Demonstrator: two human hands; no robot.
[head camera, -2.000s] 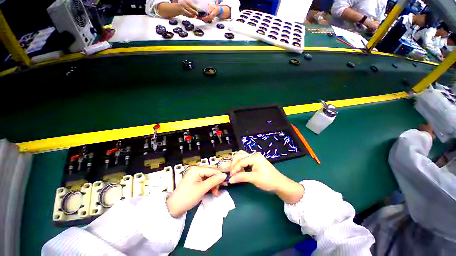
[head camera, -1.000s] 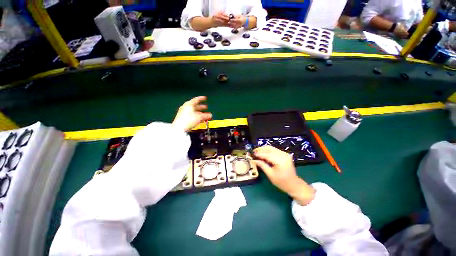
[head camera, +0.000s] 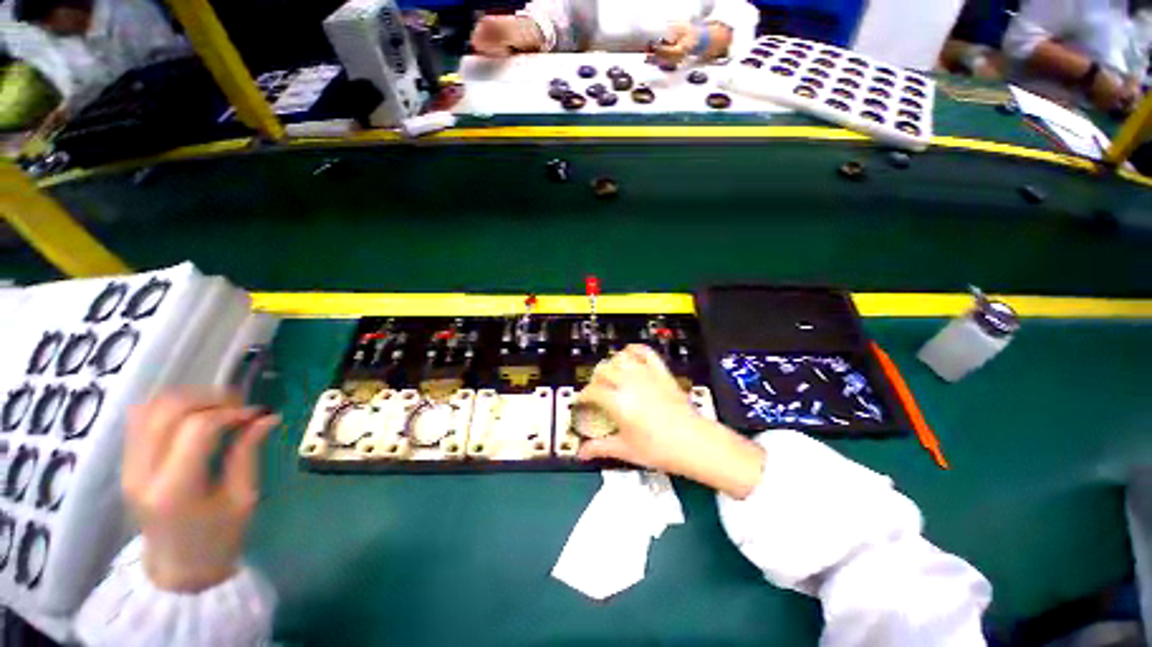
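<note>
My left hand, blurred, is beside the white foam tray; a thin dark piece that looks like a black ring part is between its thumb and finger. My right hand is over the fourth cream block of the clamping jig, fingertips down at its nest; whether they grip anything is hidden. The red-tipped toggle clamp behind that block stands upright. Round nests show in the first two blocks; the third looks flat.
A black parts tray with blue-and-white slivers is right of the jig, then an orange stick and a white bottle. A white cloth lies in front. Rings lie on the green belt; a person's hands are beyond.
My left hand has moved from the toggle clamps to the foam tray at the left. My right hand has moved left from beside the black tray onto the fourth block. The view has shifted left.
</note>
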